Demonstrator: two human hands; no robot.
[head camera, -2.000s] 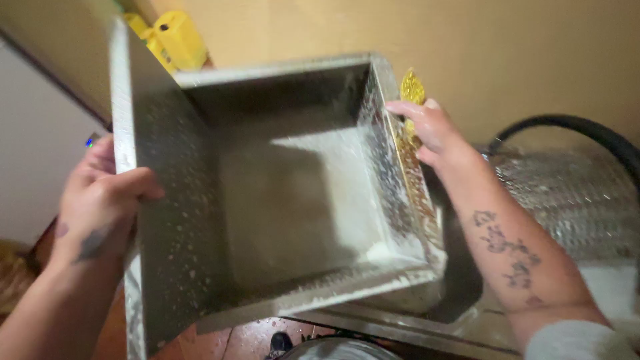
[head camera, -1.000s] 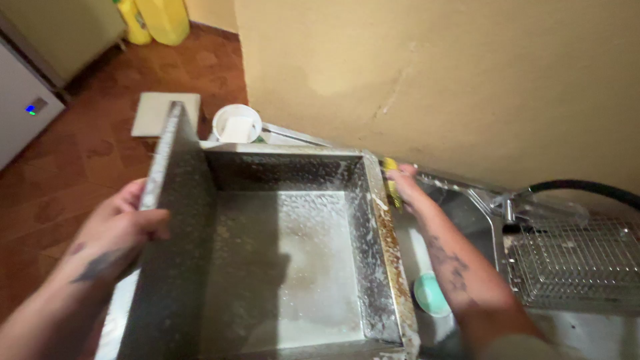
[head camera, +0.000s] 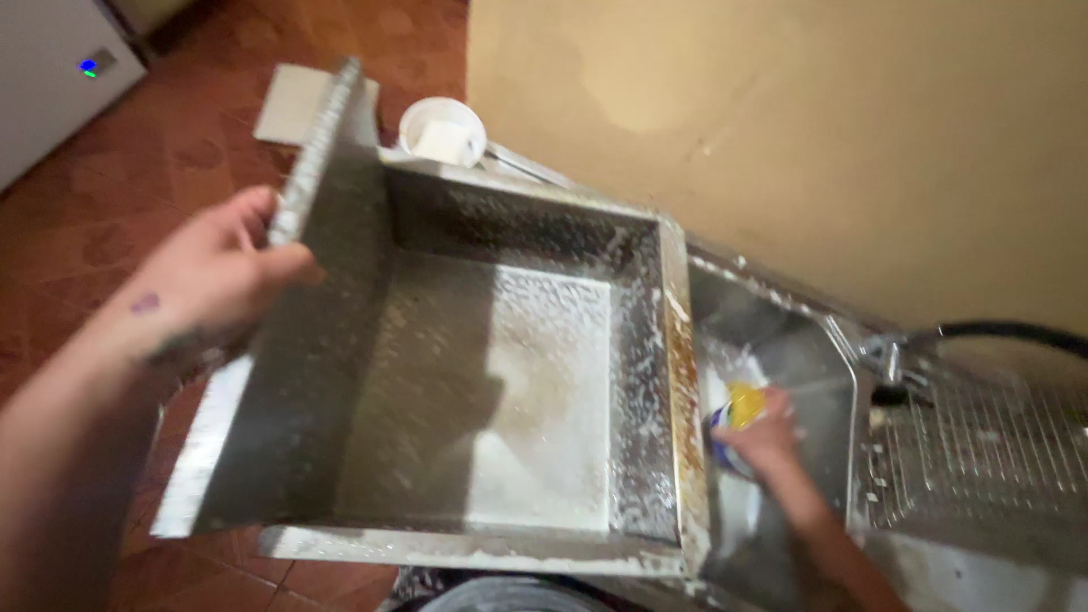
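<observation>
A large square metal bin (head camera: 544, 399), wet and spotted with suds, lies tilted with its open side up; its right rim has rust-brown stains. My left hand (head camera: 229, 255) grips the edge of the tall left panel of the bin, thumb on the inner face. Beyond the bin's right rim, my right hand (head camera: 765, 433) is down in the metal sink basin (head camera: 816, 425), holding a yellow sponge (head camera: 745, 405) against a blue container (head camera: 728, 438). The motion blurs these, and the container's lower part is partly hidden by my fingers.
A white tub (head camera: 442, 127) with something white inside stands behind the bin. A wire dish rack (head camera: 986, 450) and a black hose (head camera: 1011, 330) by the faucet (head camera: 888, 357) are at right. The wall (head camera: 782, 127) rises behind; a round object (head camera: 510, 595) is at the bottom edge.
My right hand has left the bin's right rim with the yellow sponge and moved down into the sink basin, to the blue container. My left hand keeps its grip on the panel.
</observation>
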